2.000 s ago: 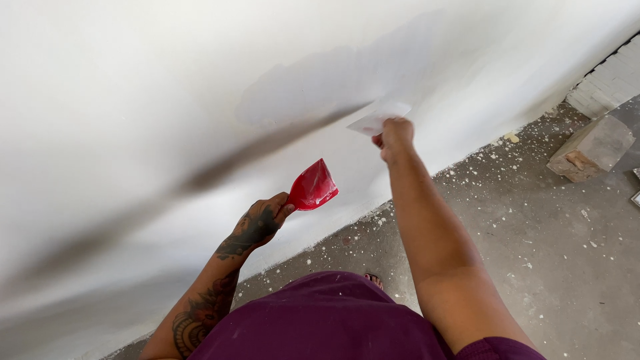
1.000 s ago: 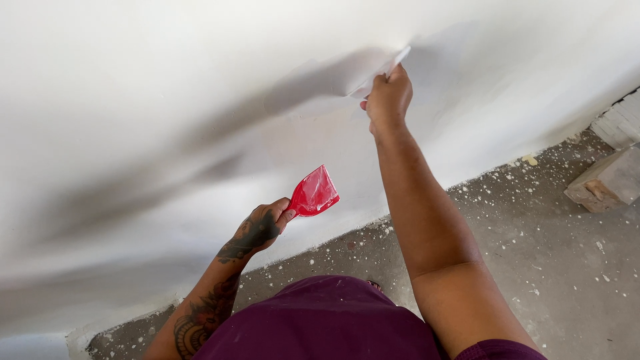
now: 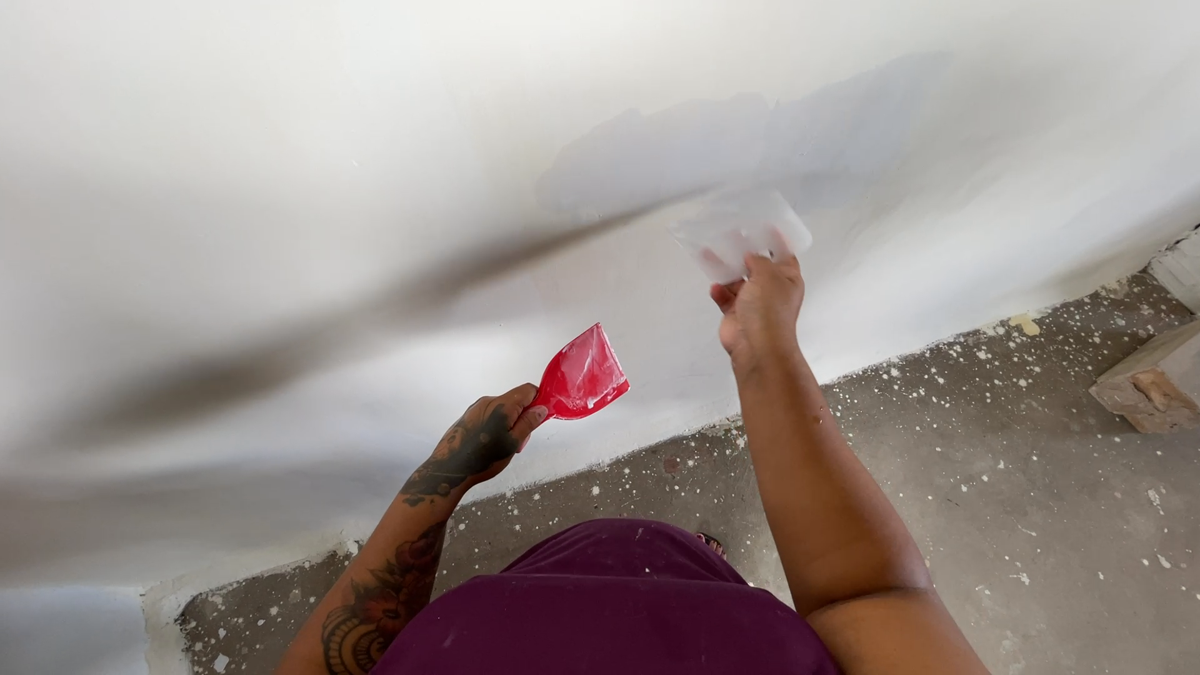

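My left hand (image 3: 497,424) grips the handle of a red plastic scraper (image 3: 583,373), whose wide blade is smeared with white filler and points up and right. Higher and to the right, my right hand (image 3: 767,305) holds a thin translucent white plastic spreader (image 3: 745,230) flat against or just off the wall; which of the two I cannot tell. Behind the tools stands the white wall (image 3: 281,169). A greyish, damp-looking patch (image 3: 694,141) lies on it above the spreader, and a dark shadow slants down left from the spreader.
A grey concrete floor (image 3: 1012,497) speckled with white drops runs along the wall's foot. At the right edge a pale block (image 3: 1158,380) rests on it, with another white block (image 3: 1183,267) behind. At lower left the wall forms a corner (image 3: 155,600).
Since one second ago, my right hand with the spreader has moved down the wall, and the spreader's broad face now shows. My left hand keeps hold of the red scraper in nearly the same place.
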